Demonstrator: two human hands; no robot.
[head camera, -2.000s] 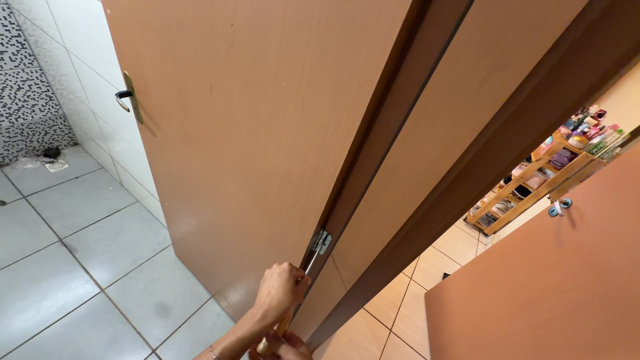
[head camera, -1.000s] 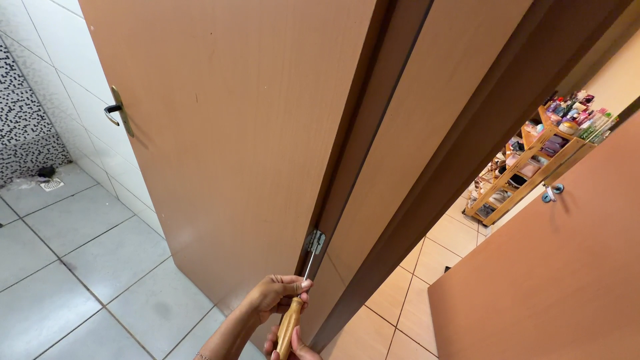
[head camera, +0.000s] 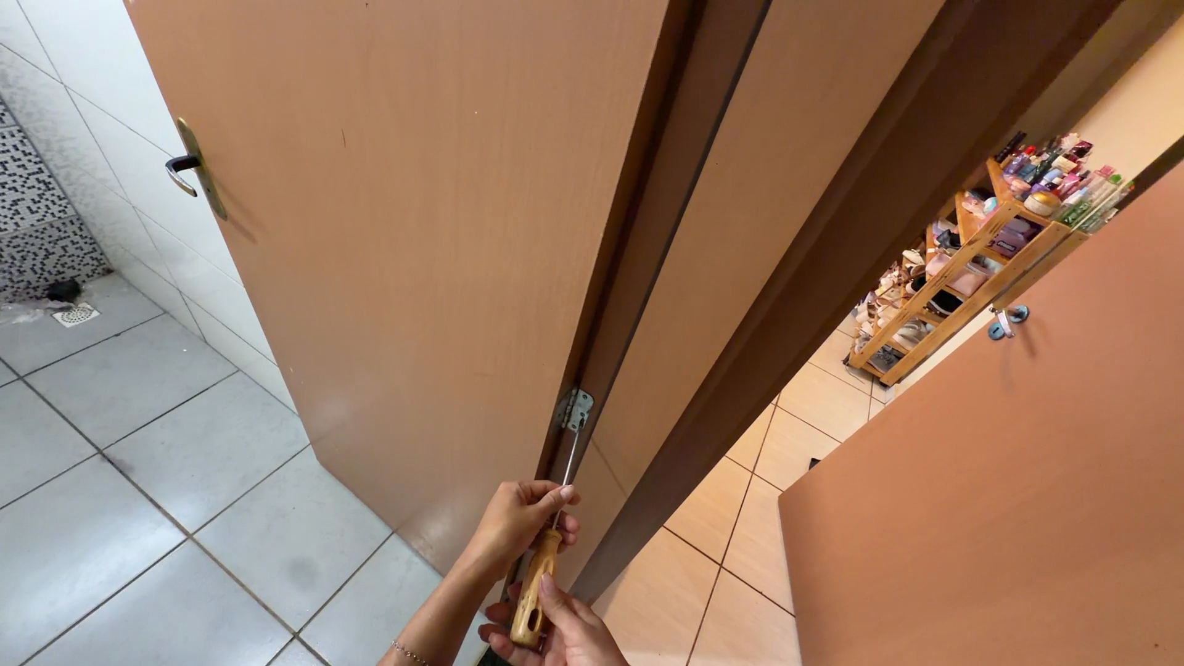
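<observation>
A screwdriver with a yellowish handle (head camera: 535, 592) points up toward a metal door hinge (head camera: 575, 410), its tip at the hinge's lower part. My left hand (head camera: 523, 518) pinches the thin shaft just above the handle. Around the handle's lower end are the fingers and thumb of my right hand (head camera: 564, 629). The hinge sits between the wooden door (head camera: 416, 231) and the brown door frame (head camera: 740, 231). Whether the tip is seated in a screw is too small to tell.
Grey floor tiles (head camera: 250, 518) lie left of the door, which has a lever handle (head camera: 185, 171). Beyond the frame, a second door (head camera: 999, 462) stands at the right, with a wooden shelf (head camera: 980, 250) full of bottles and other items behind it.
My hands were lower down along the frame two seconds ago, with the screwdriver handle mostly hidden; the handle now shows between them. The view has shifted slightly.
</observation>
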